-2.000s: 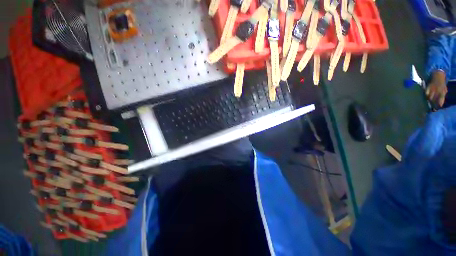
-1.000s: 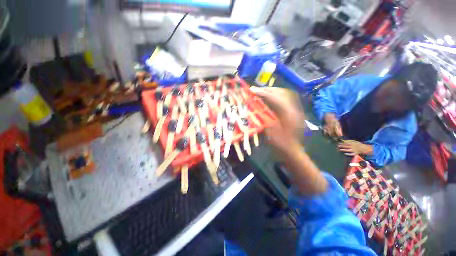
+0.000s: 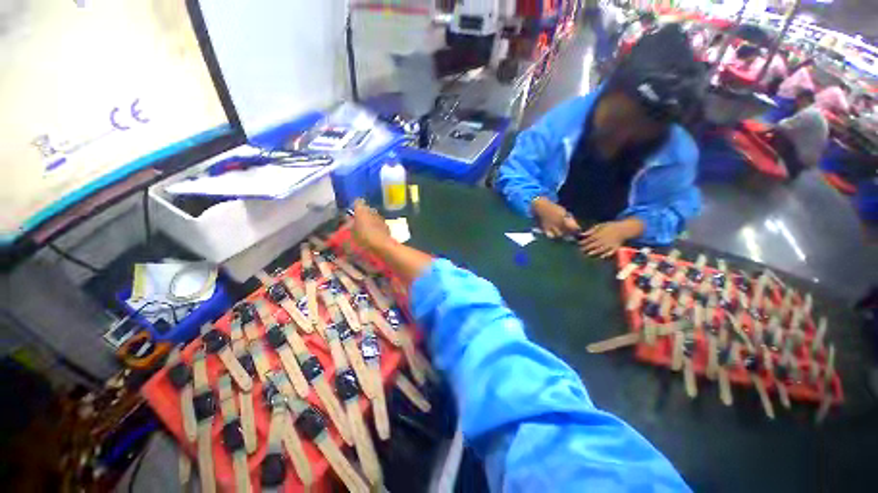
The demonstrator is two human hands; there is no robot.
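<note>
A red-orange compartment tray (image 3: 166,397) full of small dark square watches on pale strips fills the lower left and is cut off by the bottom edge. My right hand (image 3: 371,231) is at the tray's far right corner, with its fingers closed on the rim; the grip is partly blurred. My blue right sleeve runs beside the tray's right side. My left hand is not in view. The watches (image 3: 312,422) lie close together, their strips sticking out over the tray's edges.
A monitor (image 3: 106,87) with a CE mark stands upper left. A white box (image 3: 231,226) with papers, a small blue bin (image 3: 183,313) and a yellow-labelled bottle (image 3: 394,186) are behind the tray. A co-worker (image 3: 602,144) sits across the green bench, near another filled tray (image 3: 657,354).
The view has swung up and right. The held tray looks larger and lower left, with my right hand still at its edge. The monitor has come into view; the perforated plate has left it.
</note>
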